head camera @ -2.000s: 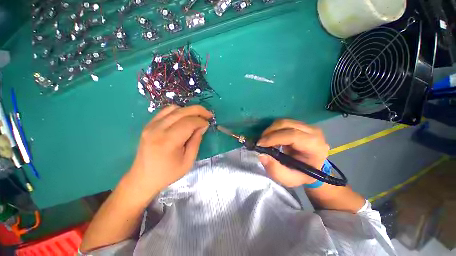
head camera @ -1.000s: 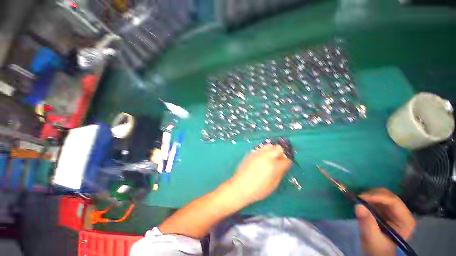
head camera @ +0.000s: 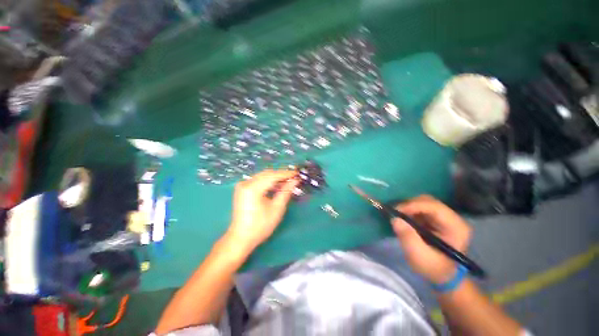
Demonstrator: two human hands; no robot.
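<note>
The view is blurred. My right hand (head camera: 430, 236) holds the black soldering iron (head camera: 437, 243), its thin tip pointing up and left over the mat. My left hand (head camera: 259, 203) reaches to the left side of the dark heap of wired components (head camera: 310, 177). Its fingertips touch the heap; whether they grip a piece is too blurred to tell. A small silvery assembly (head camera: 330, 210) lies alone on the green mat (head camera: 309, 230), below the heap. A short whitish strip (head camera: 373, 180) lies right of the heap. The clear tray (head camera: 289, 105) with rows of shiny assemblies lies beyond.
A white tub (head camera: 465, 110) stands at the upper right, with the black fume fan (head camera: 496, 170) below it. Pens (head camera: 157, 210), a whitish bottle (head camera: 152, 147), a tape roll (head camera: 74, 186) and orange-handled cutters (head camera: 105, 316) lie at the left.
The view has swung left, then partly back. My left hand has left the work spot for the heap. The small assembly now lies on the mat, and the iron tip is away from it.
</note>
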